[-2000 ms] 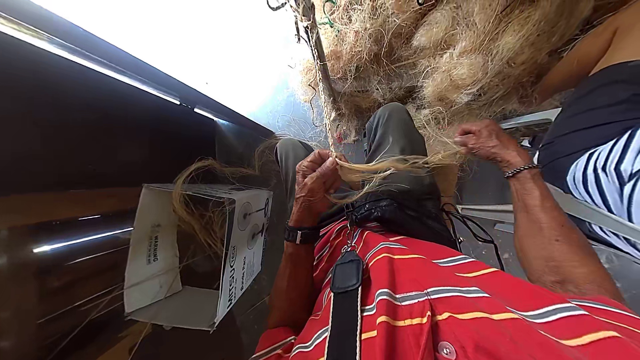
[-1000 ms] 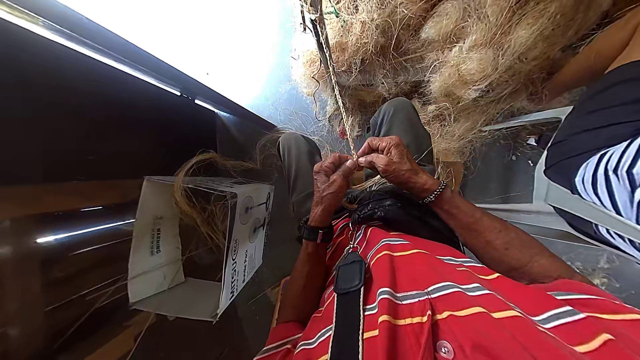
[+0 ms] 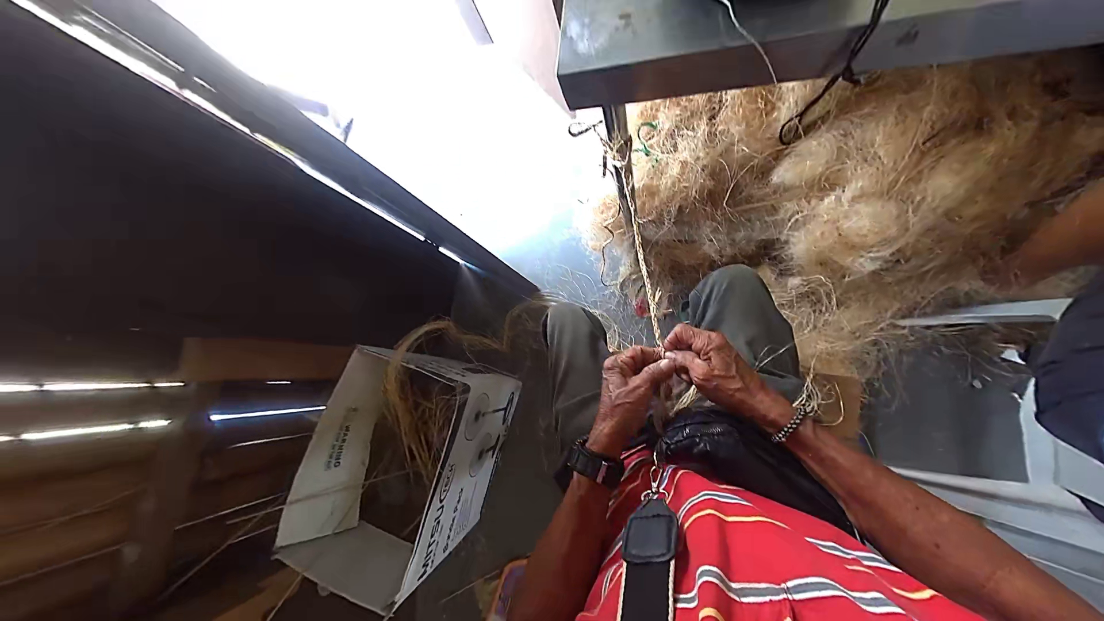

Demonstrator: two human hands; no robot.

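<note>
A thin braided cord of pale plant fibre [image 3: 642, 254] runs from a post [image 3: 619, 155] down to my hands, above my lap. My left hand [image 3: 628, 388] pinches the cord's lower end between thumb and fingers. Right beside it, touching, my right hand [image 3: 711, 366] grips the same spot with its fingertips. Loose fibre ends show just below the fingers, mostly hidden by the hands. Strands of loose fibre [image 3: 414, 414] hang over the edge of an open cardboard box [image 3: 332, 470] to the left.
A large heap of tangled fibre [image 3: 871, 207] lies ahead to the right, under a metal-edged tabletop [image 3: 673, 69]. Another person's arm [image 3: 1061, 237] reaches in at the right edge, near a white plastic chair [image 3: 975, 492]. A dark wall [image 3: 216, 233] stands at left.
My right hand was out to the right with a stretched lock of fibre two seconds ago; it has come in to meet my left hand at the cord. The view has tilted up, showing the tabletop.
</note>
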